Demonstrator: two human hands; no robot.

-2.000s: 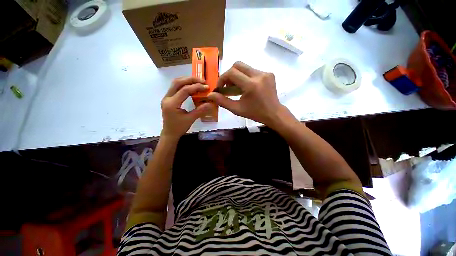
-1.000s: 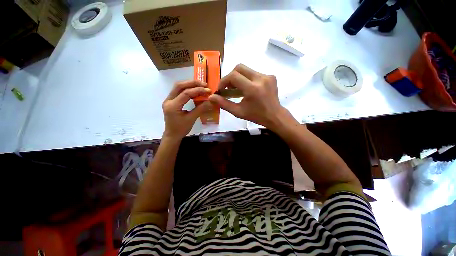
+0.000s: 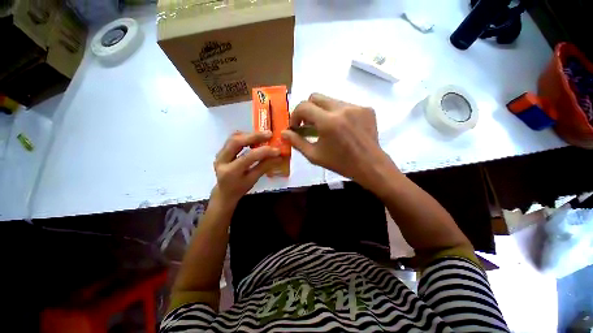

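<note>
An orange retail box (image 3: 279, 110) with a dark slot and white print lies on the white table, its far end near the printed side of a brown shipping carton (image 3: 227, 62). My left hand (image 3: 244, 159) holds the near left part of the box, fingers on its top face. My right hand (image 3: 338, 130) is at the box's right edge and pinches a small flat yellow-olive piece (image 3: 307, 131), perhaps a cutter blade. Its tip by the box is partly hidden by my fingers.
On the white table (image 3: 123, 149) are a tape roll (image 3: 452, 108) at right, another roll (image 3: 117, 40) at far left, a small white box (image 3: 375, 67) and a blue-and-orange block (image 3: 531, 110). An orange-red basket (image 3: 567, 94) and black handled tool (image 3: 478, 25) stand far right.
The view has shifted, so table things appear lower and the carton's taped top shows more. My right hand has moved slightly up and right relative to my left hand, which stays on the box.
</note>
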